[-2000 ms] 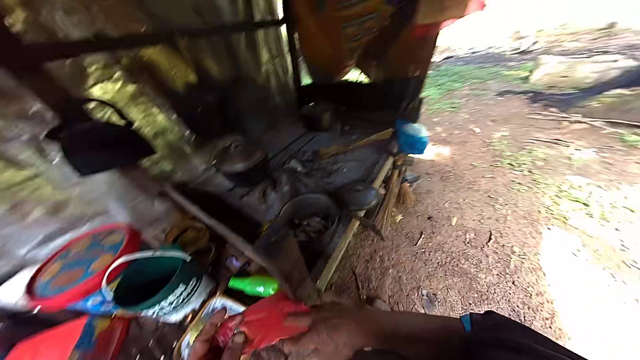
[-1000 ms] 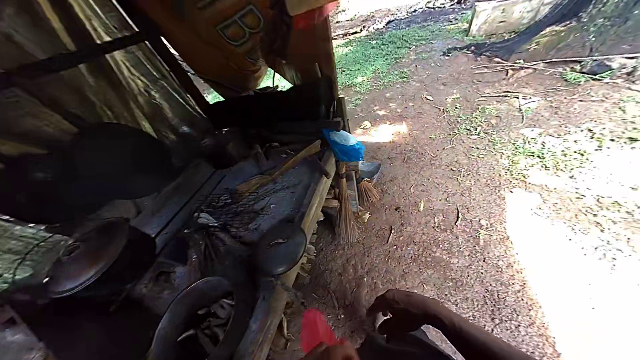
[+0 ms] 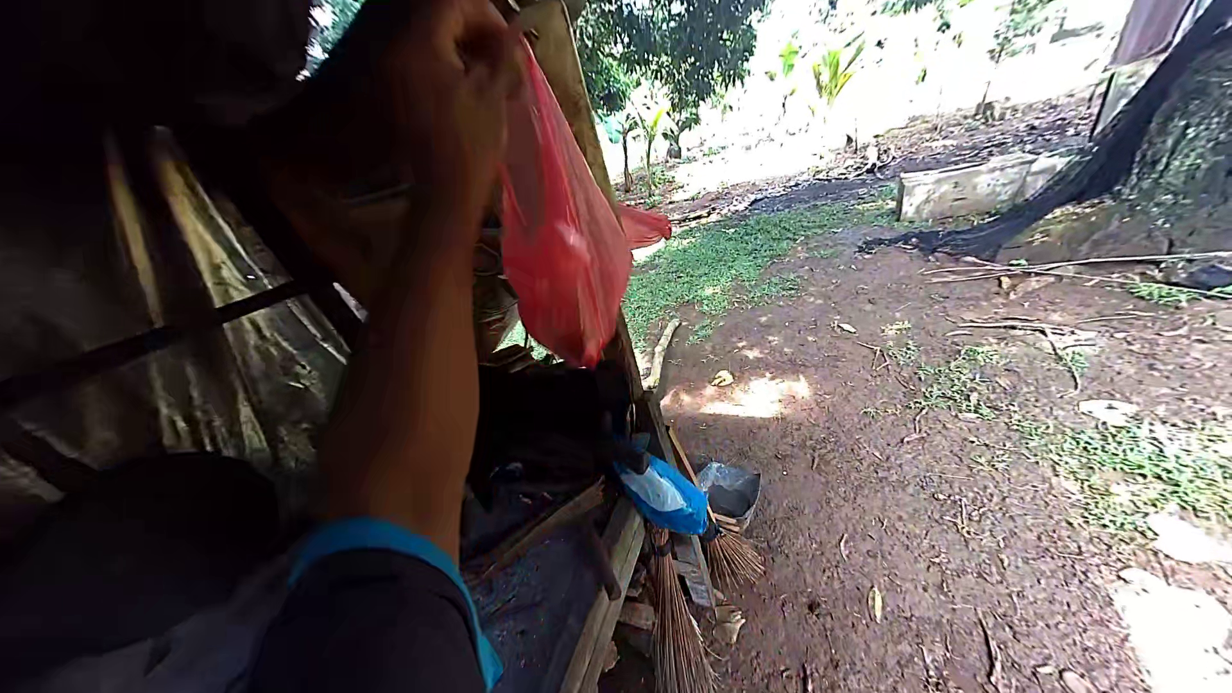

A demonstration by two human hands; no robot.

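Observation:
My left hand [image 3: 462,58] is raised at the upper left, its fingers curled at the top of a thin red plastic bag [image 3: 568,231]. The bag hangs down beside a wooden post [image 3: 568,87], with something inside that cannot be made out. Another red plastic piece [image 3: 645,227] sticks out behind it. My left forearm crosses the view, and a dark sleeve with a blue cuff shows below. My right hand is out of view.
Below the post, a blue plastic bag [image 3: 674,496] hangs at the edge of a dark wooden platform [image 3: 539,616]. Stick brooms [image 3: 679,616] and a grey container [image 3: 729,493] stand beside it. Bare ground, a stone block [image 3: 972,188] and a tree trunk [image 3: 1165,164] lie to the right.
My left hand has risen from the bottom of the view to beside the post, with red plastic at it. My right hand has left the view. The view has tilted up.

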